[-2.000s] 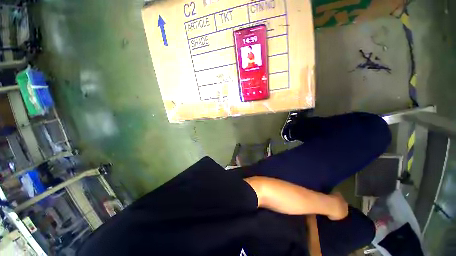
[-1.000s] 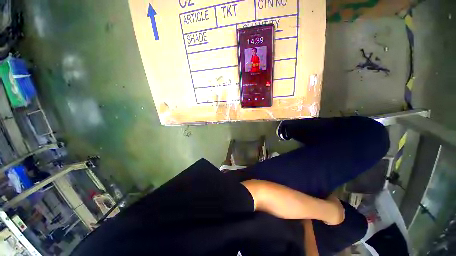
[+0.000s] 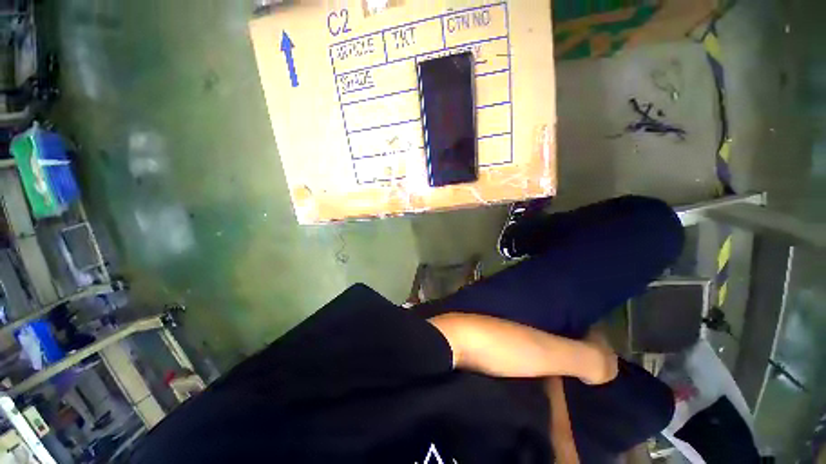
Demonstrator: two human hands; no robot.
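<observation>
A slim black smartphone [image 3: 448, 118] lies flat on a brown carton [image 3: 312, 149] at the top middle, its screen dark. The carton has a printed grid, "C2" and a blue arrow. My left hand [image 3: 598, 358] rests between my dark-trousered legs, away from the phone. Its fingers are hidden, so its grip cannot be told. Part of my other forearm shows below it, and my right hand is out of sight. Nothing touches the phone.
A metal table frame [image 3: 725, 207] stands at the right, with a dark square pedal or plate [image 3: 670, 315] below. A white bag with black cloth [image 3: 720, 430] is at the lower right. Machine stands and a green-blue bundle [image 3: 45, 172] are at the left.
The phone's screen, lit red and then dimmer, is now black. The view has shifted slightly; the phone stays on the carton and my arm keeps its pose.
</observation>
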